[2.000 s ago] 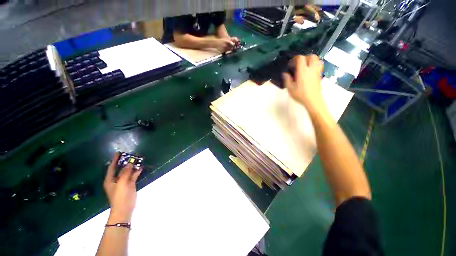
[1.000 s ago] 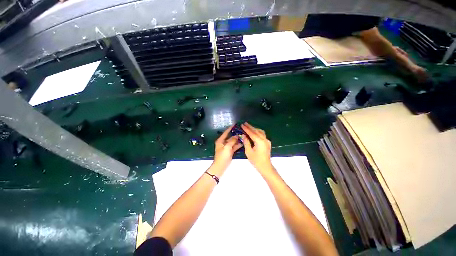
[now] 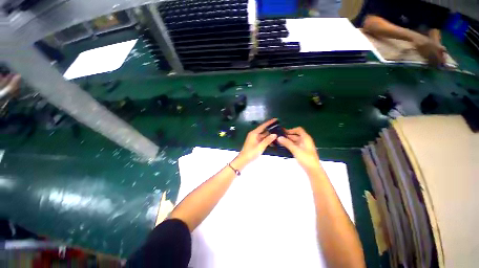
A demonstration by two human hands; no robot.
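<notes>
My left hand point(image 3: 258, 142) and my right hand point(image 3: 301, 145) hold one small black unit point(image 3: 275, 129) between their fingertips. The fingers hide part of it, and whether it is one piece or two fitted together cannot be told. The hands are above the far edge of a white work sheet point(image 3: 257, 209), which lies on the green bench point(image 3: 173, 125).
A stack of cardboard sheets point(image 3: 446, 172) stands at the right, with black blocks at its far end. Small dark parts lie scattered along the green surface. Black tray stacks point(image 3: 210, 36) stand across the bench. A grey metal support point(image 3: 100, 110) crosses at left. A person's arm point(image 3: 394, 29) shows opposite.
My right hand has come from the cardboard stack to my left hand. The busy-looking board in my left hand earlier no longer shows; a plain black unit is between both hands.
</notes>
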